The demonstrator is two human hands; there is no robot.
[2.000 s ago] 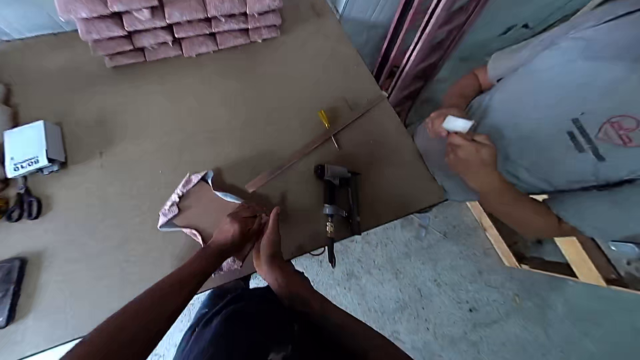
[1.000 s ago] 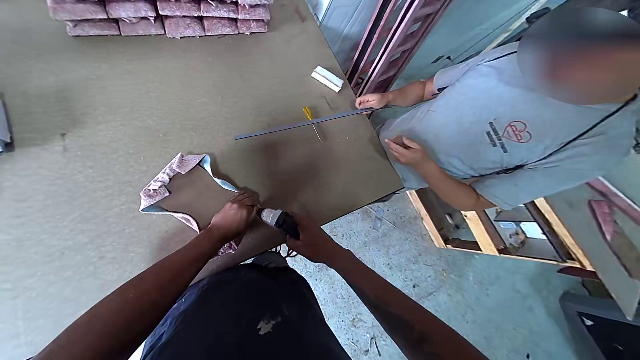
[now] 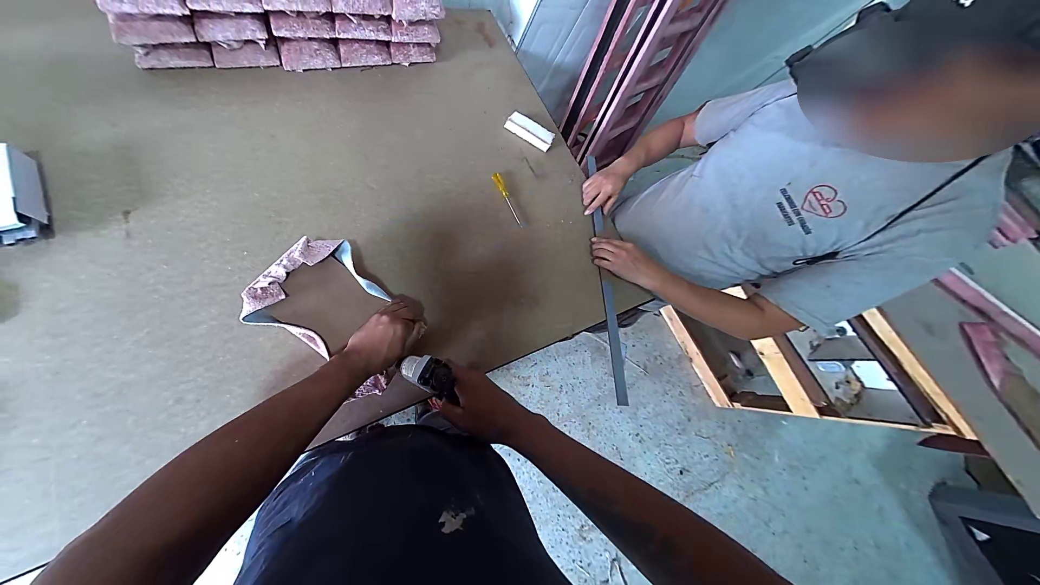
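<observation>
A strip of pink and pale blue fabric (image 3: 276, 284) lies in a loop on the brown tabletop (image 3: 390, 154). At the loop's right end my left hand (image 3: 383, 335) pinches the fabric, near the table's front edge. My right hand (image 3: 479, 402) grips a dark power or air tool (image 3: 435, 376), its pale metal head pointing toward my left hand. How the fabric ends meet under my left fingers is hidden. Beyond them lies a screwdriver with a yellow handle (image 3: 502, 185).
A co-worker at the right holds a long grey strip (image 3: 611, 325) across the table's edge. A white block (image 3: 530, 131) lies near the far right edge. Stacked pink bundles (image 3: 309, 41) stand at the back. A white and grey box (image 3: 20, 195) sits at the left, wooden framing (image 3: 780, 374) beyond the co-worker.
Two seconds ago the tool lay on the table; my right hand now holds it. The co-worker's strip has swung from across the tabletop to along its right edge.
</observation>
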